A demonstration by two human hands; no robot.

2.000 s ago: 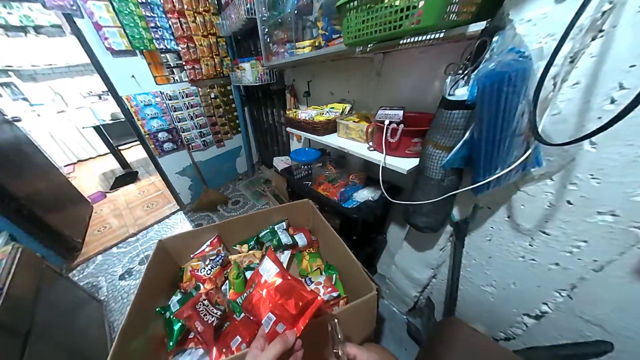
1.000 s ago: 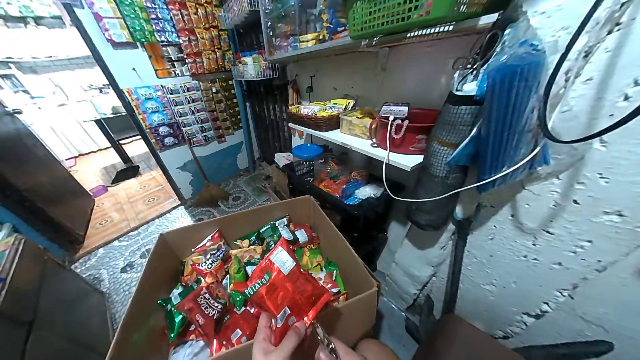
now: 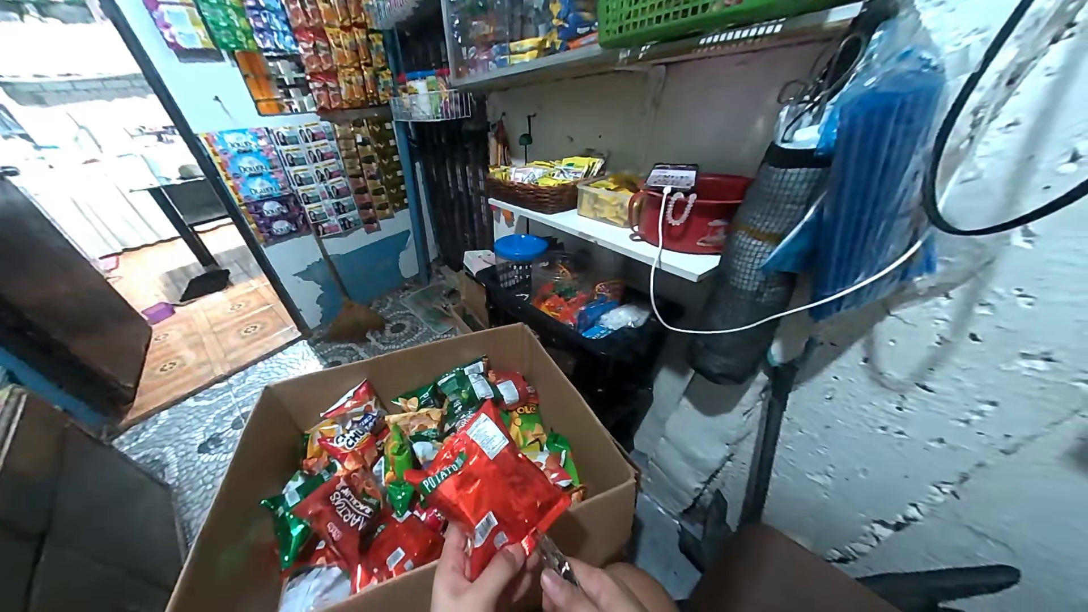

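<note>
Near the bottom centre, my left hand pinches the lower edge of a red foil snack bag, held above the near side of an open cardboard box. My right hand, just to its right, grips a small shiny metal tool whose tip meets the bag's bottom corner; its exact kind cannot be told. Inside the box lie several snack bags, among them a dark red one, a green one and a yellow-green one.
A black crate with packets stands behind the box. Above it, a white shelf holds a wicker basket and a red container. A white cable loops along the right wall. A broom leans near the doorway.
The red bag has tilted and turned in my left hand, its printed side now showing more. My right hand has come up with the metal tool against the bag's lower corner.
</note>
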